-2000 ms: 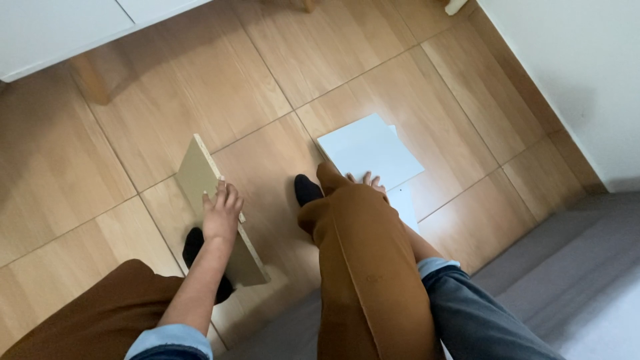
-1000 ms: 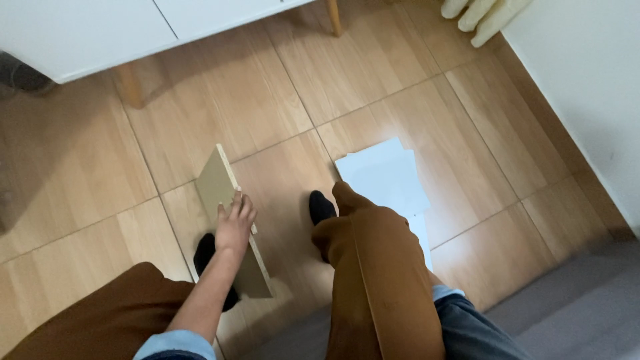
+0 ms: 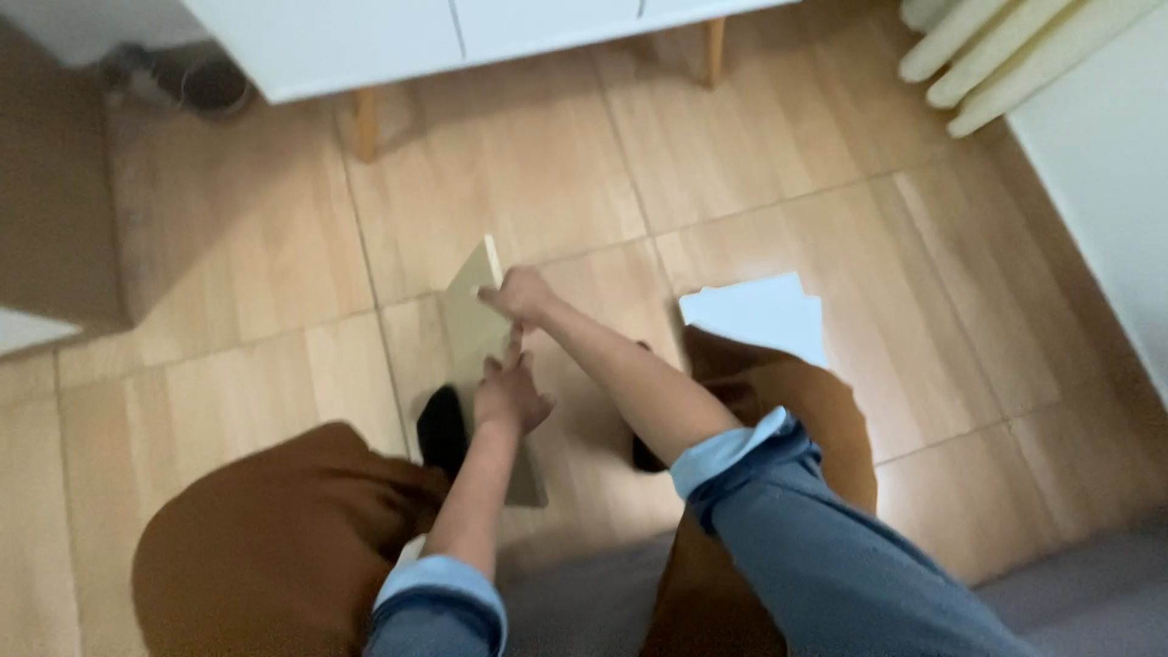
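A flat beige board (image 3: 470,315) stands on its edge on the floor between my legs, beside my black-socked foot (image 3: 443,431). My left hand (image 3: 513,394) is at the board's upper edge, fingers spread, one finger pointing up along it. Just above it, my right hand (image 3: 522,299) is at the far part of the same edge, its fingers reaching over the board's left face; blur hides whether it grips. The two hands nearly meet. White panels (image 3: 762,315) lie stacked askew on the floor to the right, partly hidden by my knee.
A white cabinet (image 3: 365,41) on wooden legs (image 3: 366,125) stands ahead. Cream curtain-like folds (image 3: 995,64) hang at the upper right beside a white wall (image 3: 1109,182). A brown box-like object (image 3: 59,201) is at the left, with dark items (image 3: 214,87) behind it. Grey fabric (image 3: 584,593) lies near me.
My right hand has come from the white panels over to the standing board. My left hand's grasp on the board's edge has loosened, its fingers now spread. The view has shifted.
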